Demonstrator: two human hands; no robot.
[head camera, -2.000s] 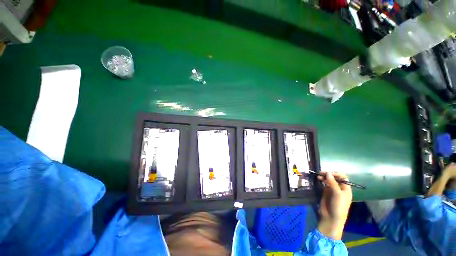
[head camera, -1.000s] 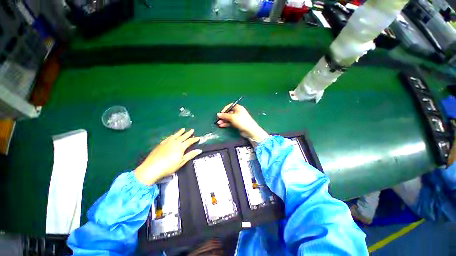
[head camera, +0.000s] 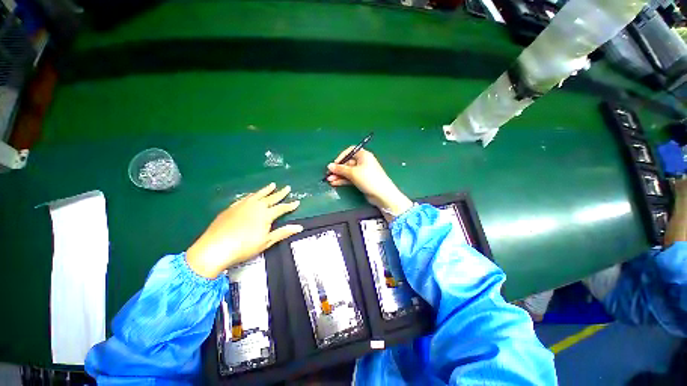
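My right hand (head camera: 360, 175) holds dark tweezers (head camera: 355, 149) like a pen, tip down at the green mat just behind the tray. My left hand (head camera: 245, 230) is spread flat, fingers apart, over the tray's back left edge, fingertips near a faint clear strip (head camera: 315, 194) on the mat. The black foam tray (head camera: 288, 332) holds silver-white phone assemblies (head camera: 325, 283) with small orange flex cables. My right sleeve covers part of the tray's right side.
A clear cup of whitish bits (head camera: 156, 172) and a long white strip (head camera: 78, 279) lie at left. A tiny clear pile (head camera: 274, 158) lies behind my hands. A plastic-wrapped post (head camera: 520, 90) stands at back right. Another person's blue sleeve (head camera: 654, 290) and a black tray (head camera: 640, 162) are at right.
Two seconds ago the tweezers were at the rightmost assembly. My right hand has moved left and away from me to the mat. My left hand has come into view over the tray.
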